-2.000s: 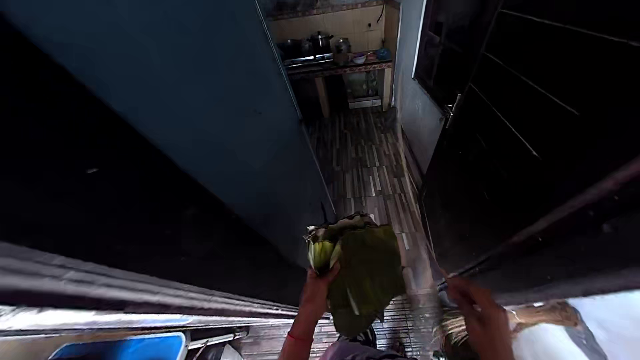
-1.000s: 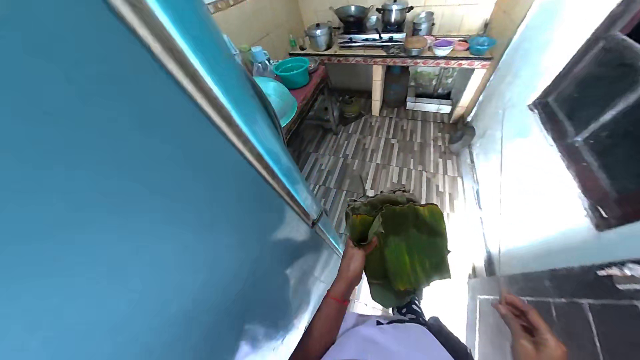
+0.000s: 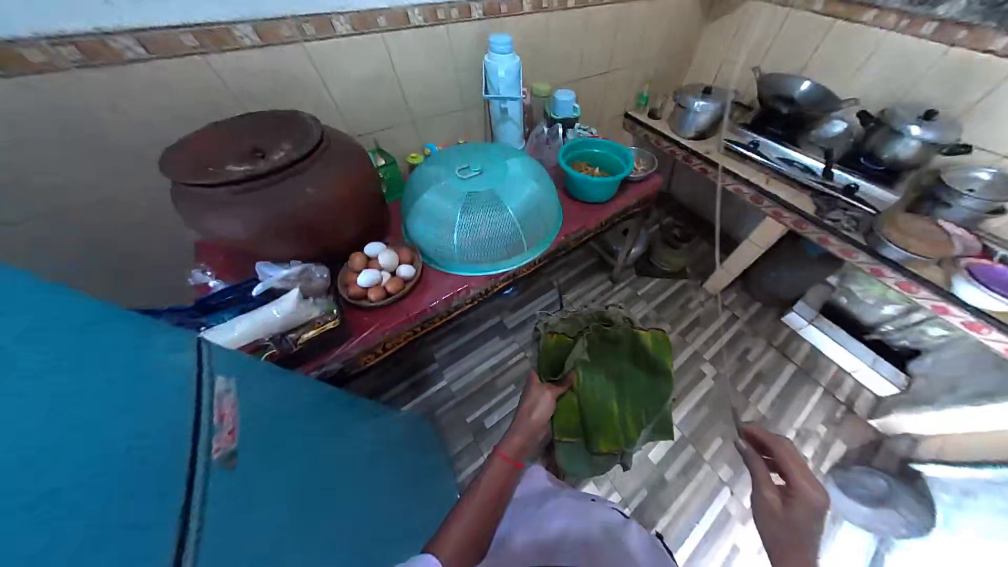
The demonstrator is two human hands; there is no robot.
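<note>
A folded bundle of green banana leaves [image 3: 622,386] hangs in front of my body over the tiled floor. My left hand [image 3: 543,405], with a red string at the wrist, grips the bundle at its left edge. Off to the right is my right hand [image 3: 783,484], its thumb and fingers closed on a thin, pale strand [image 3: 718,236] that runs upward through the view. What the strand is, and where its ends lie, I cannot tell.
A red table holds a teal mesh food cover [image 3: 482,209], a bowl of eggs [image 3: 379,273], a large clay pot [image 3: 276,189] and a teal basin [image 3: 594,169]. Pots stand around a gas stove [image 3: 803,169] on the counter. A blue surface [image 3: 315,465] fills the lower left.
The view has moved from the dark doorway into the kitchen, and the red table has come into full sight. The leaf bundle stays in my left hand.
</note>
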